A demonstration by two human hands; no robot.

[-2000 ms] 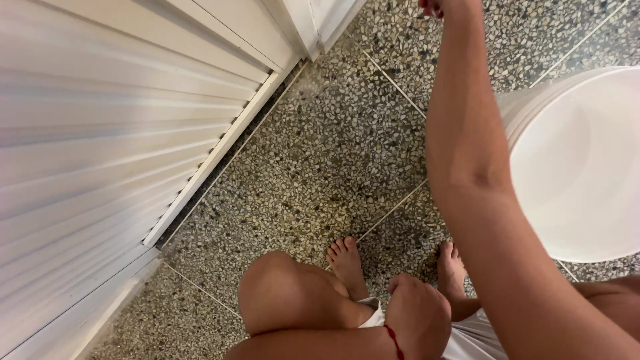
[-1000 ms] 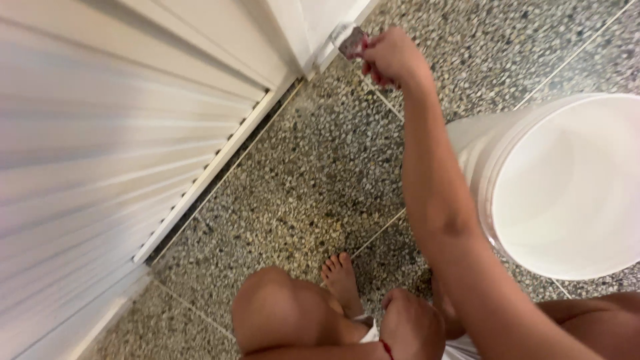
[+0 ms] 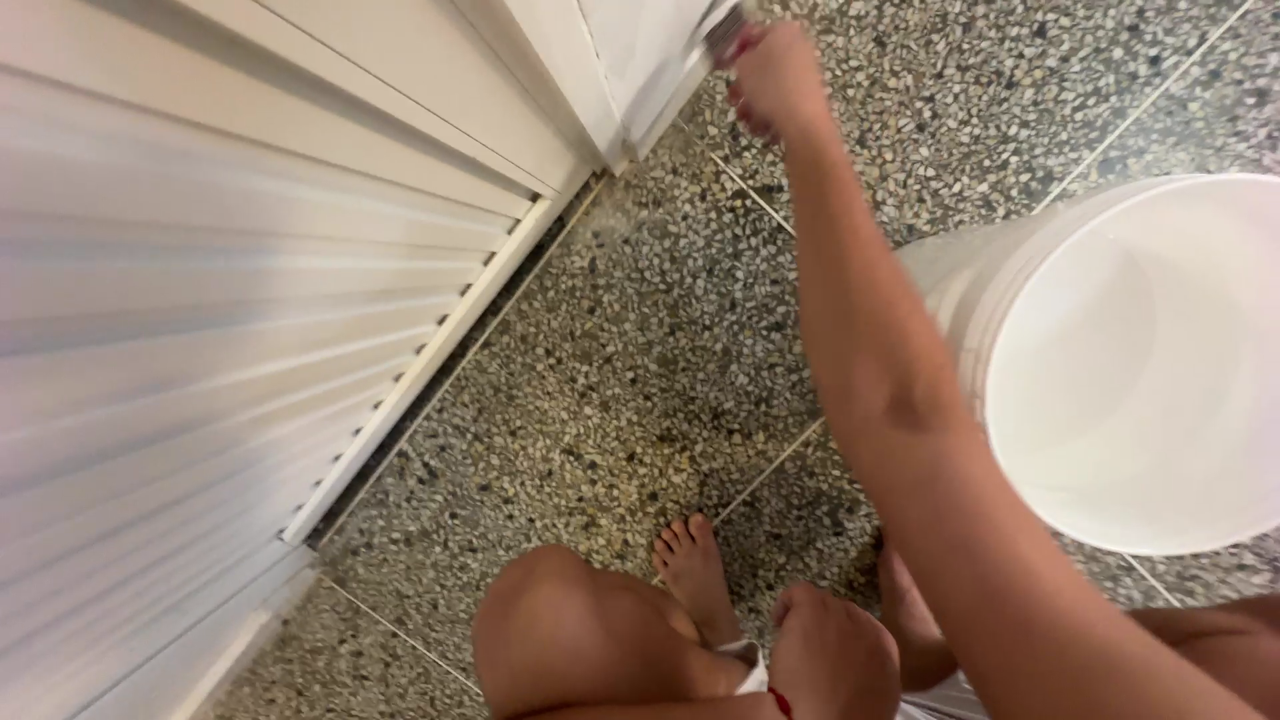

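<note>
My right hand (image 3: 780, 80) reaches far forward at the top of the view, closed on a small brush (image 3: 725, 35), which is blurred; its grey head is at the white baseboard (image 3: 665, 90) beside the door frame. Near my knees at the bottom is my left hand (image 3: 835, 655), curled, with a red cord at the wrist. Its fingertips are hidden, and I cannot tell whether it holds anything.
A white louvered door (image 3: 250, 300) stands at the left. The large white plastic bucket (image 3: 1140, 365) is at the right, close beside my right arm. My bare foot (image 3: 695, 570) rests on the speckled terrazzo floor (image 3: 620, 380).
Two seconds ago my right hand was mostly beyond the top edge. It came into view with the brush at the baseboard, and the brush is now farther up along it. My left hand stays by my knees.
</note>
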